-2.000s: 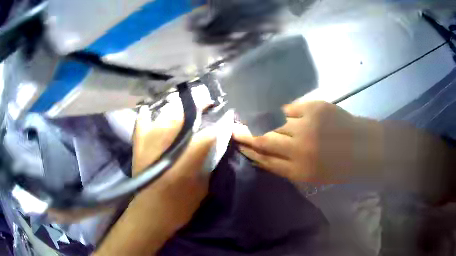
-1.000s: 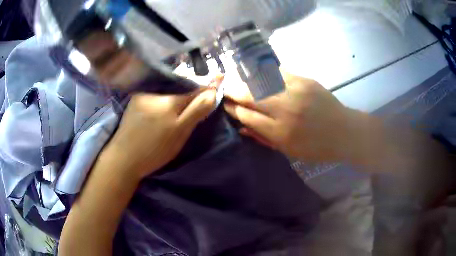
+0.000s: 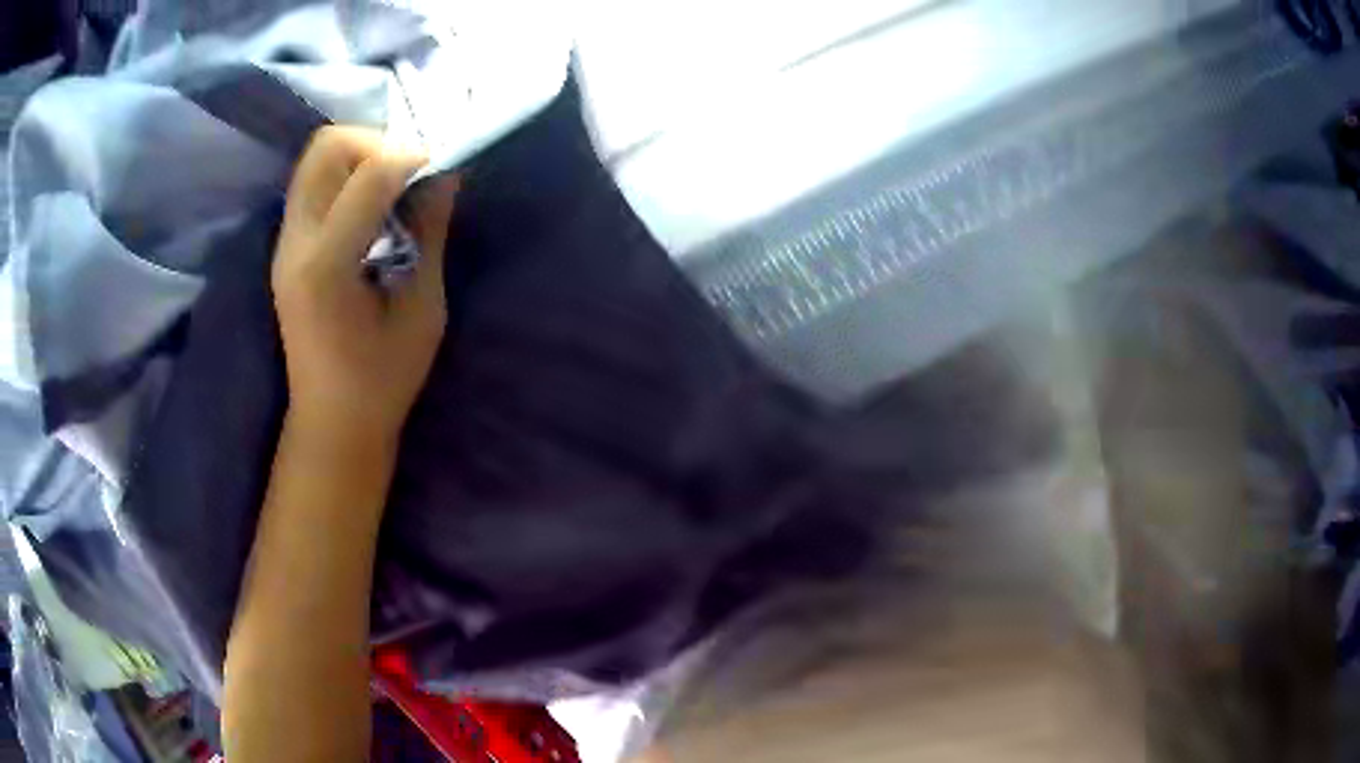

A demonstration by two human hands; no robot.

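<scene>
My left hand [image 3: 358,276] is closed on the edge of the garment piece at the upper left. A small crumpled grey bit [image 3: 391,257] shows between its thumb and fingers. The dark purple-grey side of the cloth [image 3: 582,403] spreads from my left hand down to the right over the table edge. A pale edge of the cloth [image 3: 507,97] shows above it. A strongly blurred skin-coloured shape [image 3: 910,678] at the bottom, right of centre, looks like my right hand or forearm. Its fingers and anything they hold cannot be made out.
The white machine table [image 3: 746,119] shows at the top, with a printed ruler [image 3: 895,224] along its grey edge. Folded light blue-grey cloth [image 3: 112,194] is heaped at the left. A red object [image 3: 485,723] shows below the dark cloth. The machine head is not in view.
The machine head has left the view. My left hand has moved up and left in the picture with the cloth. My right hand has left the cloth edge; a blurred skin-coloured shape shows low down.
</scene>
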